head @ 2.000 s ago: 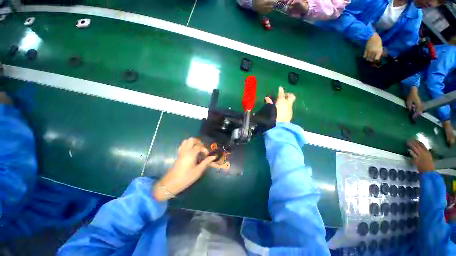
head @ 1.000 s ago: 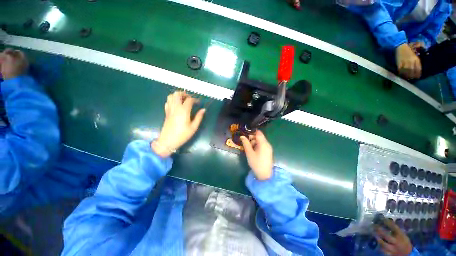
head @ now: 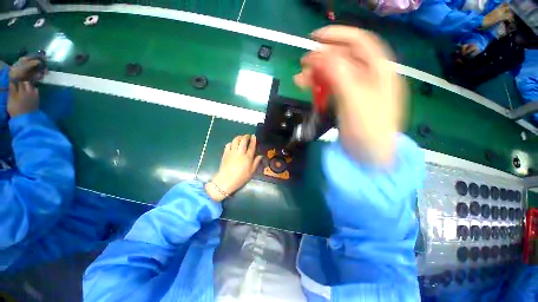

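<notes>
The black press fixture (head: 283, 121) stands on the green bench. A round black part (head: 278, 164) lies in the orange locating nest (head: 276, 174) at its front. My right hand (head: 360, 88) is blurred and raised over the fixture, closed around the red handle (head: 321, 88) of the toggle clamp, which is partly hidden. My left hand (head: 237, 165) rests on the bench just left of the nest, fingers together, with no part seen in it.
The green conveyor (head: 159, 47) behind the fixture carries dark round and squarish parts and small white-faced parts. A clear blister tray (head: 439, 200) of round black parts is at the right, with a red bin (head: 531, 236) beyond. Other workers are at left and top right.
My right hand has left the nest and risen to the red handle. My left hand has come down and right beside the nest. The neighbour's hand has left the blister tray.
</notes>
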